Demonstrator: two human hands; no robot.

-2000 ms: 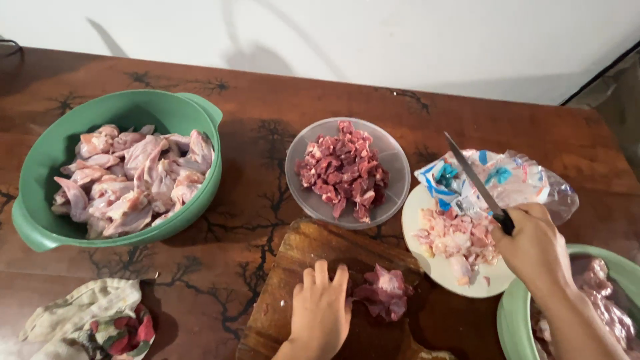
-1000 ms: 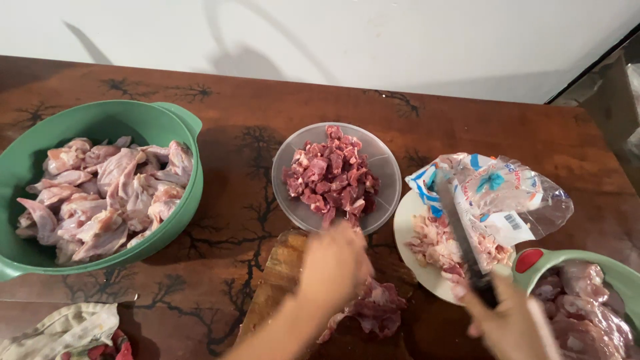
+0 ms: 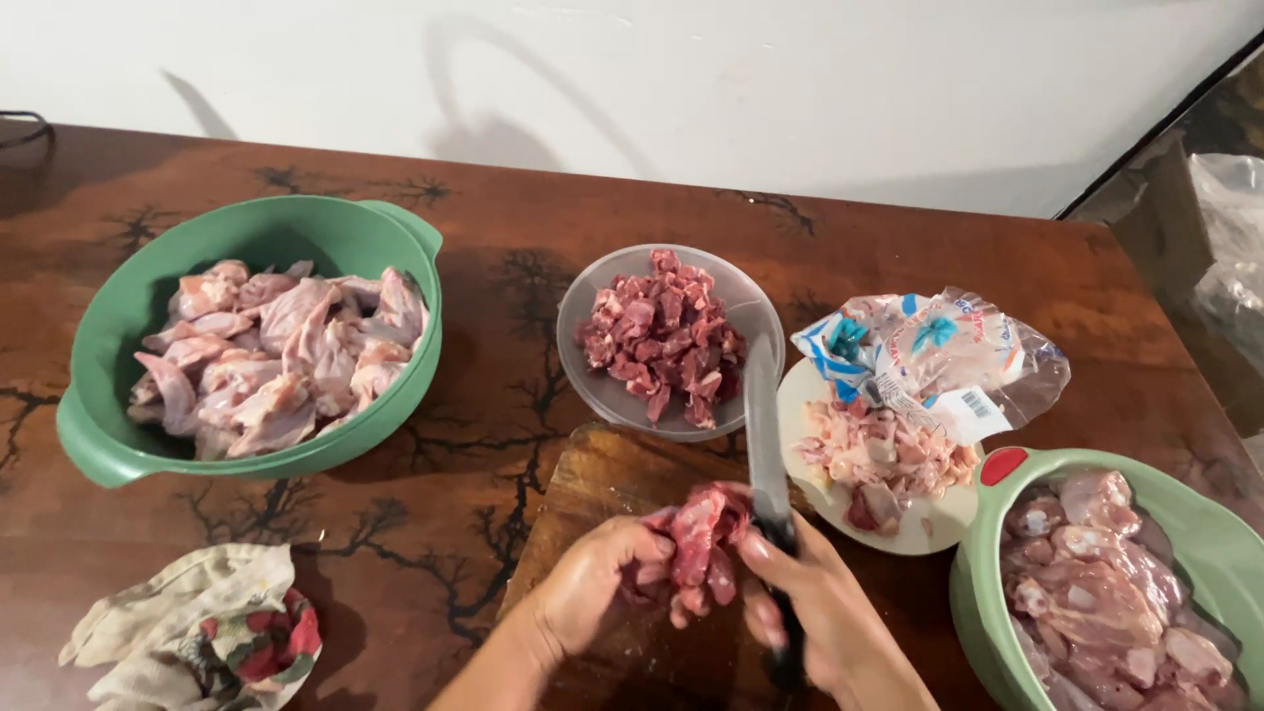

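My left hand (image 3: 607, 568) grips a piece of raw red meat (image 3: 698, 543) above the wooden cutting board (image 3: 583, 494). My right hand (image 3: 805, 602) is closed around the black handle of a kitchen knife (image 3: 766, 434), its blade pointing up and away, and its fingertips touch the meat's right side. Just beyond the board, a clear plastic bowl (image 3: 597, 395) holds diced red meat (image 3: 664, 336). To the right, pale trimmings (image 3: 884, 454) lie on a white plate (image 3: 805, 395), partly covered by a printed plastic bag (image 3: 948, 351).
A large green bowl (image 3: 99, 336) of raw chicken wings (image 3: 286, 355) stands at the left. At the lower right is a light green bowl (image 3: 978, 583) of raw chicken pieces (image 3: 1096, 583). A crumpled cloth (image 3: 188, 622) lies lower left; a white wall (image 3: 691, 89) rises behind the table.
The red meat, on the board two seconds ago, is now lifted in my left hand. My right hand, with the knife, has come left from beside the plate to the meat.
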